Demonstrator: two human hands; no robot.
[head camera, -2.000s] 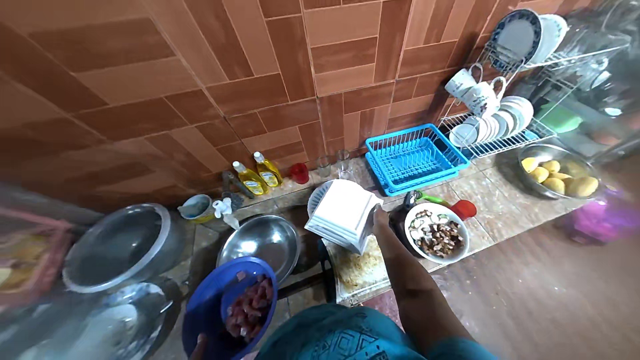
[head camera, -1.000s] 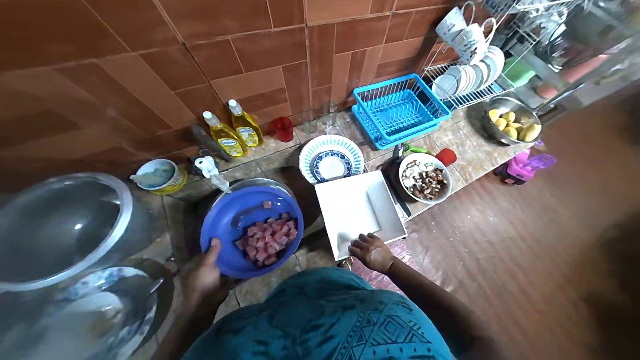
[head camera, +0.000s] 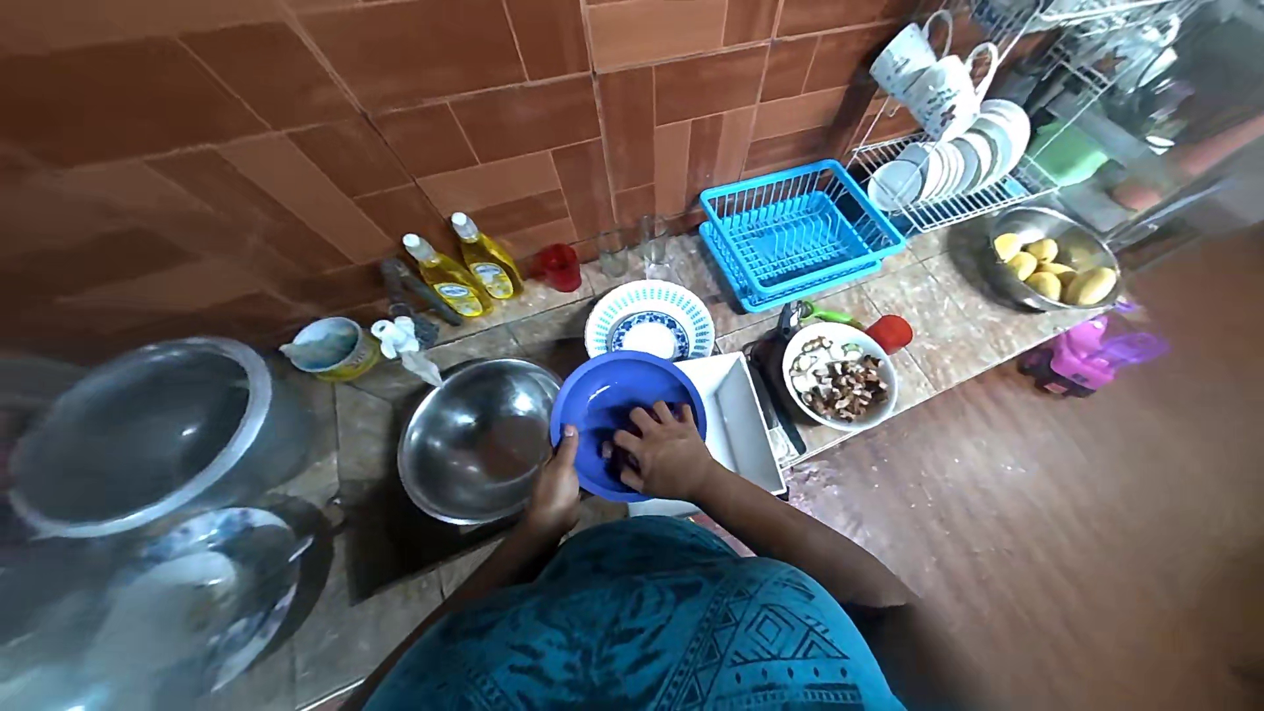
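My left hand (head camera: 556, 486) grips the near left rim of a blue plastic bowl (head camera: 602, 380), tilted over a white rectangular dish (head camera: 741, 420). Inside the bowl is my right hand (head camera: 660, 449), fingers curled and spread over dark pieces, mostly hidden; whether it grips any cannot be told. To the left of the bowl lies a steel bowl (head camera: 479, 439). A patterned plate (head camera: 650, 321) sits just behind the blue bowl. Right of the dish, a white bowl (head camera: 839, 380) holds chopped brown and white pieces.
Along the tiled wall stand yellow bottles (head camera: 449, 276), a red cup (head camera: 559, 267) and glasses. A blue dish rack (head camera: 800, 232), a wire rack (head camera: 953, 202) with plates and mugs, and a steel bowl of yellow fruit or potatoes (head camera: 1055, 259) are to the right. A large basin (head camera: 138, 434) stands left.
The blue bowl has moved right, from over the steel bowl to over the white dish. My right hand has gone from the dish's near edge into the bowl. Earlier, the dish was lifted, then set down.
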